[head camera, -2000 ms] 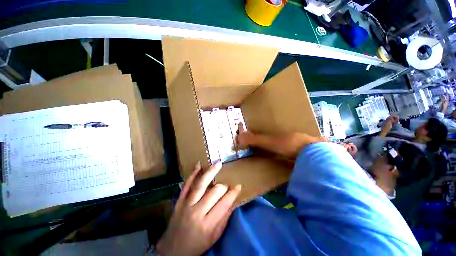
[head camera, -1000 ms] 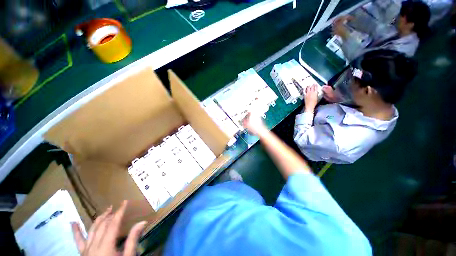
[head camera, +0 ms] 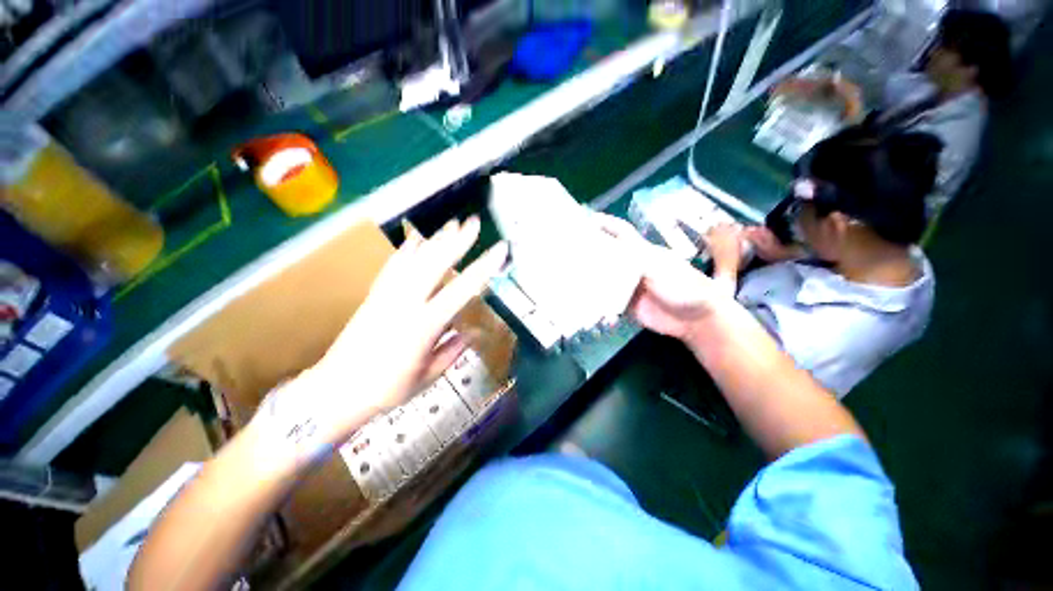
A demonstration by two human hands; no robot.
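Observation:
My right hand (head camera: 676, 303) holds a blurred group of white product boxes (head camera: 562, 256) above the bench, right of the open brown shipping carton (head camera: 277, 303). My left hand (head camera: 422, 303) is raised over the carton with its fingers apart, close to the left side of the held boxes and holding nothing. Inside the carton a row of white boxes (head camera: 425, 425) stands along its right part; my left hand and forearm hide some of the carton. More white boxes lie on the bench under the held ones, partly hidden and blurred.
A seated person (head camera: 860, 266) handles white boxes at the right, with another person behind. A tape roll (head camera: 298, 182), a yellow cylinder (head camera: 87, 208) and a blue bin (head camera: 40, 335) are on the upper shelf. White paper (head camera: 121, 533) lies on brown cardboard at the lower left.
My right hand has lifted a group of white boxes from the bench. My left hand has moved up and right, from the carton's near left side to above the carton. The view has shifted slightly.

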